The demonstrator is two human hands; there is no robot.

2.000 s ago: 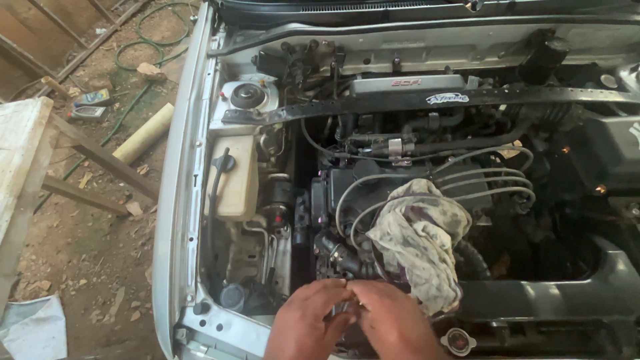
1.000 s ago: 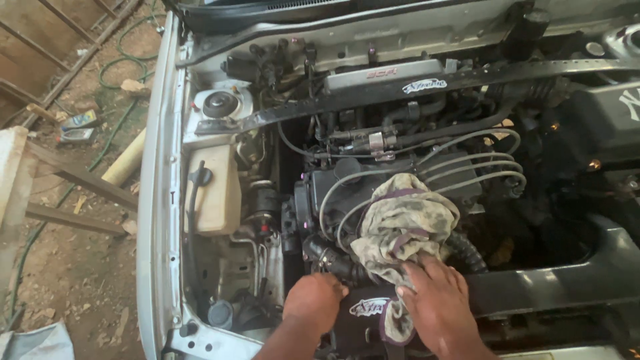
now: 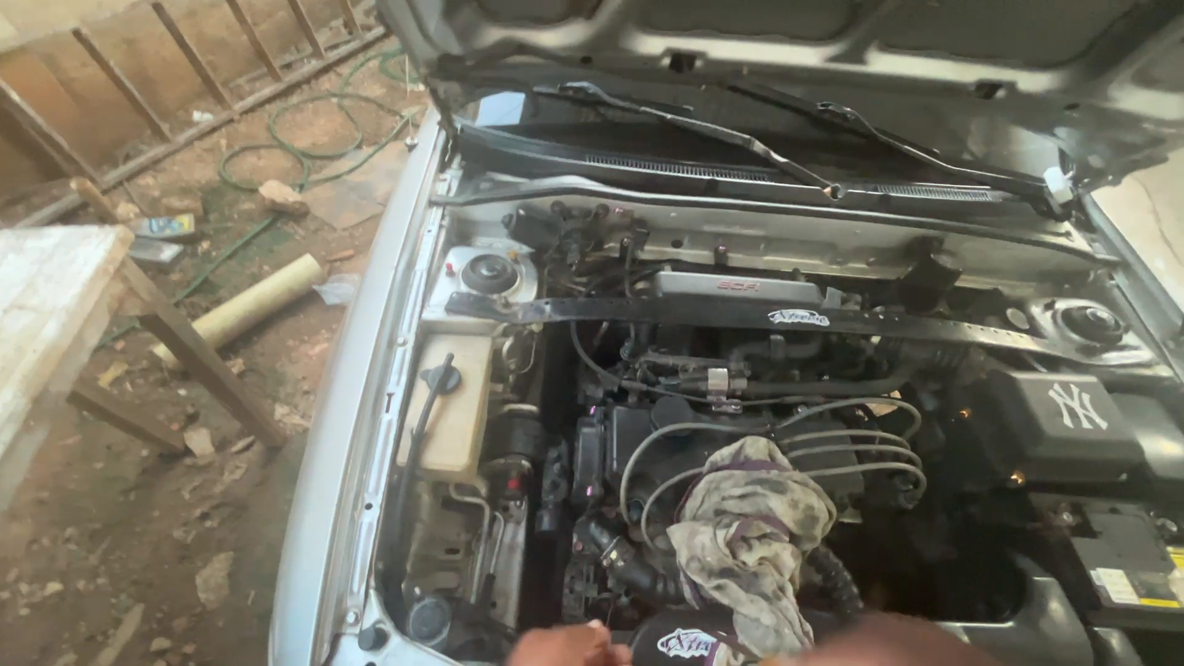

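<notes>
At the bottom edge of the head view, my left hand (image 3: 569, 645) shows only in part, beside the black radiator cover (image 3: 689, 643) that bears a sticker. My right hand (image 3: 888, 640) is blurred and cut off by the frame, just right of the rag's lower end. Whether either hand holds anything is hidden. The crumpled, stained rag (image 3: 754, 546) lies over the front of the engine, its tail hanging onto the black cover. Behind the rag, grey spark plug leads (image 3: 846, 450) loop across the black engine cover (image 3: 638, 439).
A black strut brace (image 3: 610, 310) spans the engine bay below the raised hood (image 3: 786, 46). The cream coolant reservoir (image 3: 472, 398) is at left, the battery (image 3: 1110, 546) at right. Beyond the fender (image 3: 342, 425) stand a wooden table (image 3: 55, 277), a pale pipe (image 3: 250, 305) and a green hose (image 3: 231, 245).
My right hand has left the top of the rag, where it rested a second ago, and is now low in view. The view has tilted up, showing the hood and wipers.
</notes>
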